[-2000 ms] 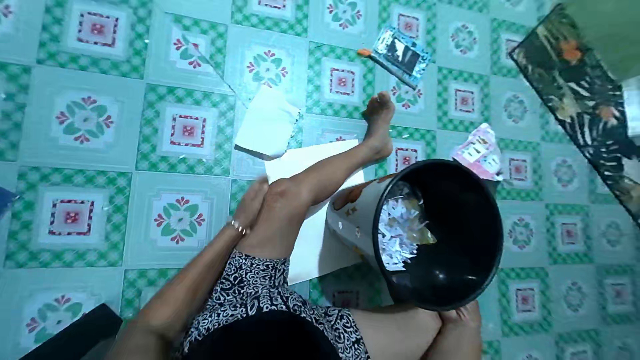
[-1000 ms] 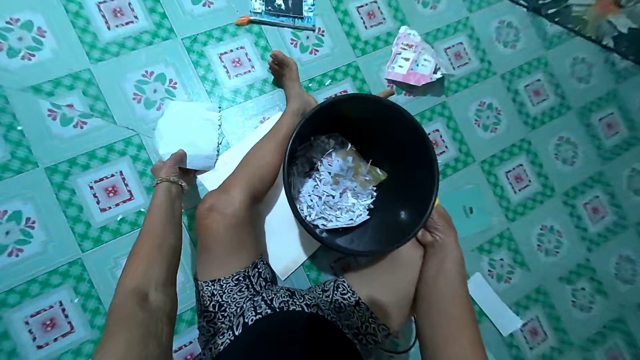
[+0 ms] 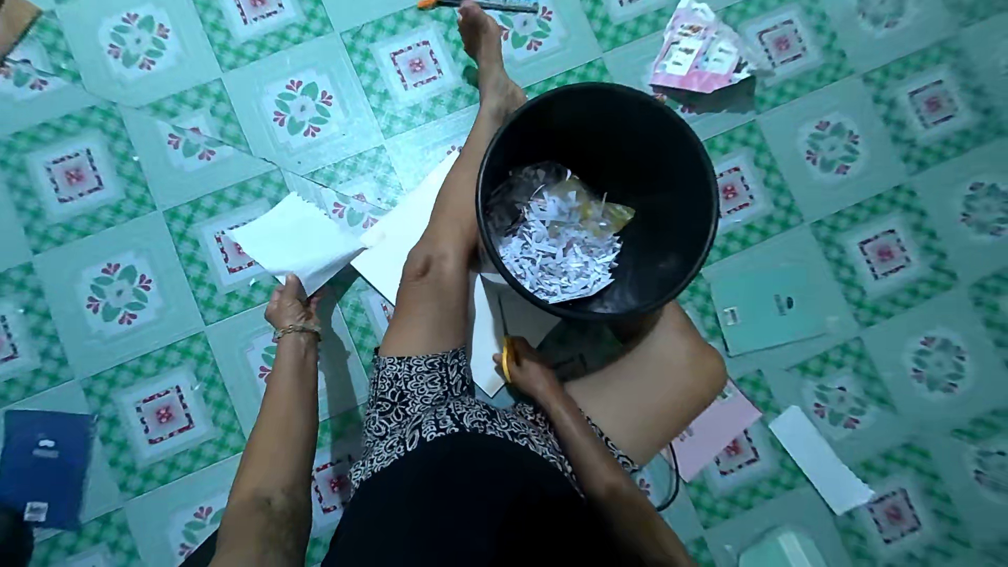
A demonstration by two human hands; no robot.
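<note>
My left hand grips the lower edge of a white paper sheet, raised to the left of my knee. My right hand is closed on yellow-handled scissors between my legs, their blades over white paper on the floor. In front of my right hand stands a black round bin, its inside holding shredded white paper and a crumpled clear and yellow plastic wrapper. A larger white board or sheet lies partly under my outstretched leg.
On the tile-patterned floor lie a pink printed packet beyond the bin, a green folder or pad, a pink sheet and a white paper strip to the right, and a blue packet at the lower left.
My right hand has left the bin's side and now holds the scissors between my legs. My left hand has kept the white sheet, which is now lifted and tilted. The view has shifted.
</note>
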